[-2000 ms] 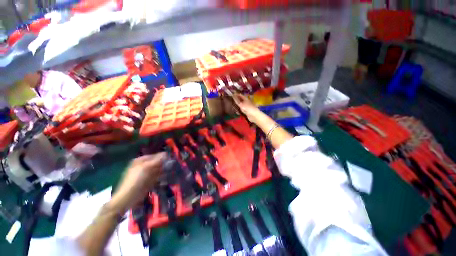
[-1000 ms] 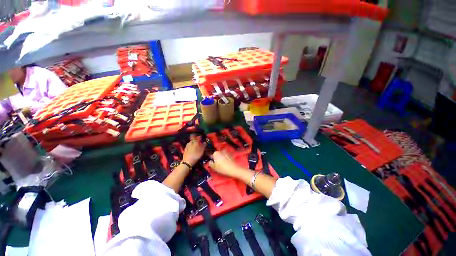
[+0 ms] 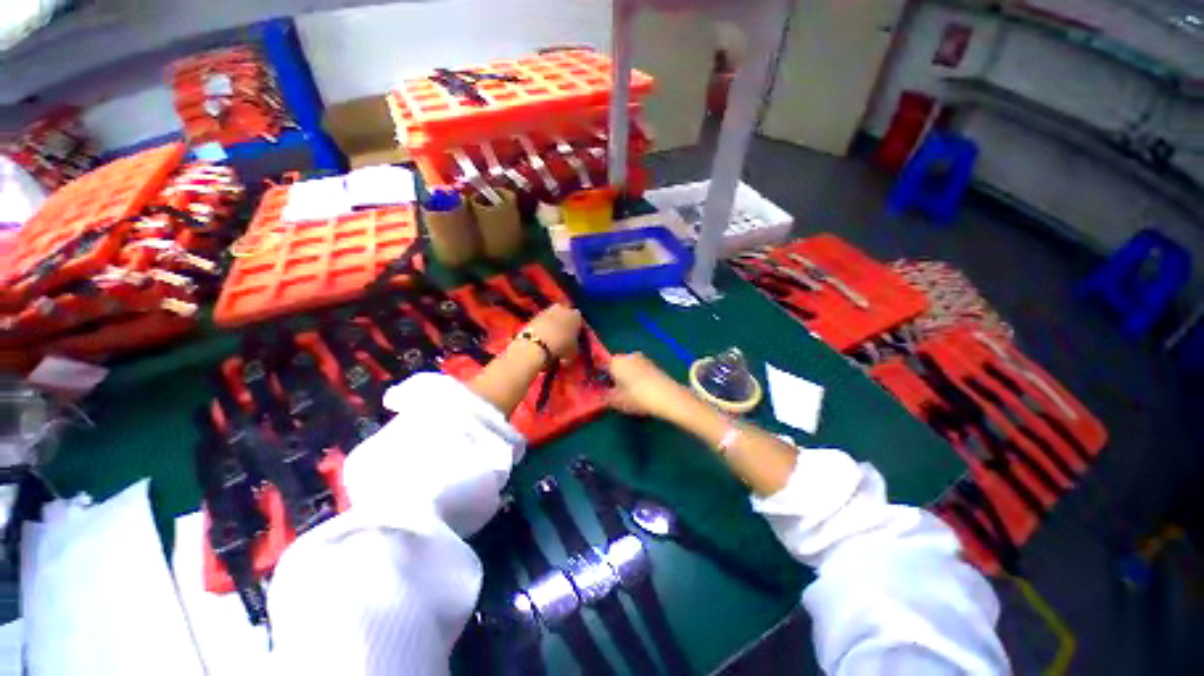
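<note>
An orange-red tray (image 3: 561, 420) on the green bench holds rows of black-strapped smartwatches (image 3: 306, 491), many back-up. My left hand (image 3: 555, 333) is over the tray's right part, fingers curled on a black smartwatch strap. My right hand (image 3: 639, 386) is at the tray's right edge, fingertips closed at the end of a strap. The hands are close together but apart; the fingers hide most of this watch. Several more watches (image 3: 590, 574) lie side by side on the bench at the near edge, their faces shiny and reflecting light.
Behind the tray are brown cups (image 3: 495, 225), a blue bin (image 3: 631, 262) and stacked trays (image 3: 522, 112). A clear bottle in a cream ring (image 3: 725, 380) and white paper (image 3: 795, 398) lie right of my right hand. White sheets (image 3: 112, 588) are at left. A shelf post (image 3: 729, 159) stands behind.
The view has turned right. Both hands have moved from the middle of the tray to its right side. More of the shiny watch faces at the near edge now shows.
</note>
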